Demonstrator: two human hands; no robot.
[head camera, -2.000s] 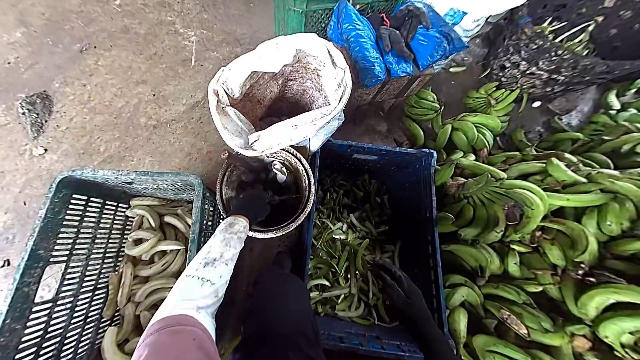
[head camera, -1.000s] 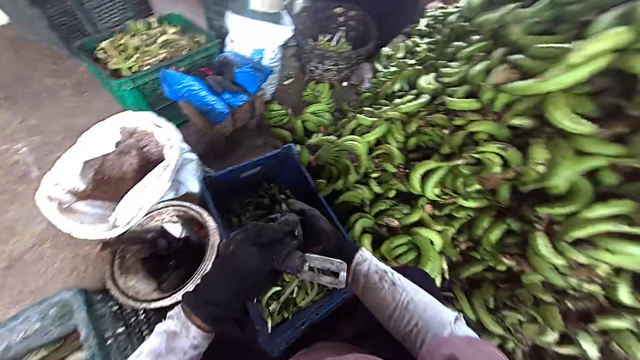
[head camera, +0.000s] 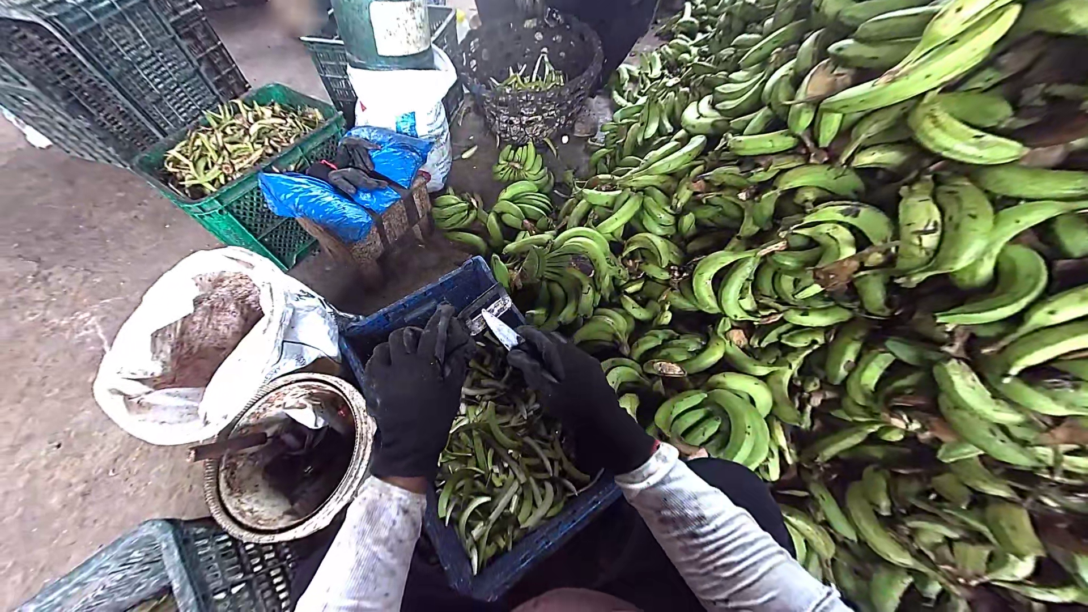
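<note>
In the head view my left hand (head camera: 421, 395), in a black glove, is over the left side of a blue plastic crate (head camera: 603, 501). A flat grey piece (head camera: 489, 308) with a pale face juts from its fingertips. My right hand (head camera: 574, 387), also black-gloved, grips a short knife, whose bright blade (head camera: 500, 329) points up and left, close beside the flat piece. The knife's handle is mostly hidden by the fingers. Below both hands, green peel strips (head camera: 501, 484) lie in the crate.
Green plantains (head camera: 731, 425) are heaped along the right. On the left stand a white sack (head camera: 127, 374), a round bucket (head camera: 357, 476) and a dark green crate (head camera: 161, 552). Ahead are a stool with blue plastic (head camera: 314, 204), a green crate (head camera: 246, 191) and a round basket (head camera: 544, 115).
My left hand has moved from the bucket to above the blue crate. My right hand has risen from the peels, and a knife blade now shows in it. The view has swung right and up.
</note>
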